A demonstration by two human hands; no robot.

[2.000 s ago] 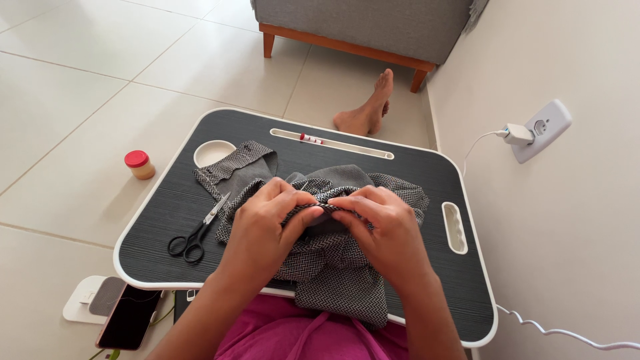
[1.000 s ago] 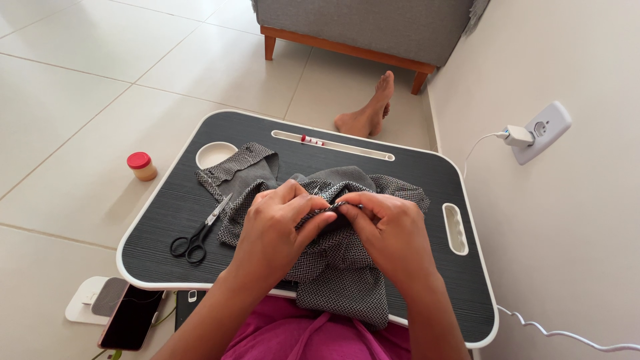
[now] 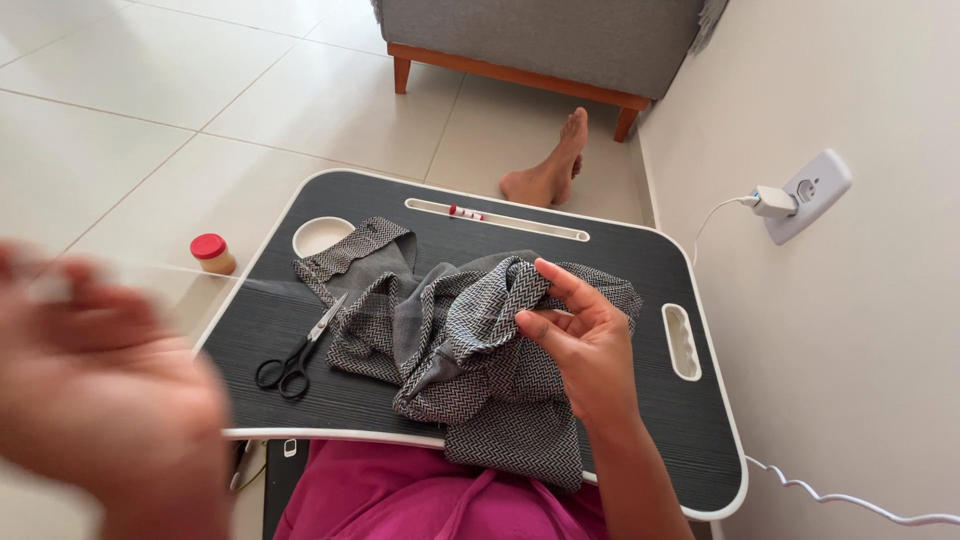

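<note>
Black-and-white herringbone fabric [image 3: 510,375] with a grey underside lies bunched on the black lap table [image 3: 645,465]. My right hand [image 3: 592,337] pinches a raised fold of it between thumb and fingers. My left hand [image 3: 112,375] is blurred, raised at the far left, away from the cloth. A faint thin line, like thread, runs from near its fingertips towards the fabric; whether the fingers grip it, and whether they hold a needle, cannot be told. Black-handled scissors [image 3: 294,365] lie left of the fabric, their blades touching its edge.
A small white dish [image 3: 322,236] sits at the table's back left. A red-and-white tube [image 3: 466,213] lies in the table's slot. On the floor stands a red-lidded jar [image 3: 213,253]. Beyond are a bare foot [image 3: 547,169] and a grey sofa [image 3: 525,37]; a charger [image 3: 774,202] is plugged in at right.
My left hand has moved from the fabric, where it was beside my right hand, out to the far left. My right hand stays at the cloth.
</note>
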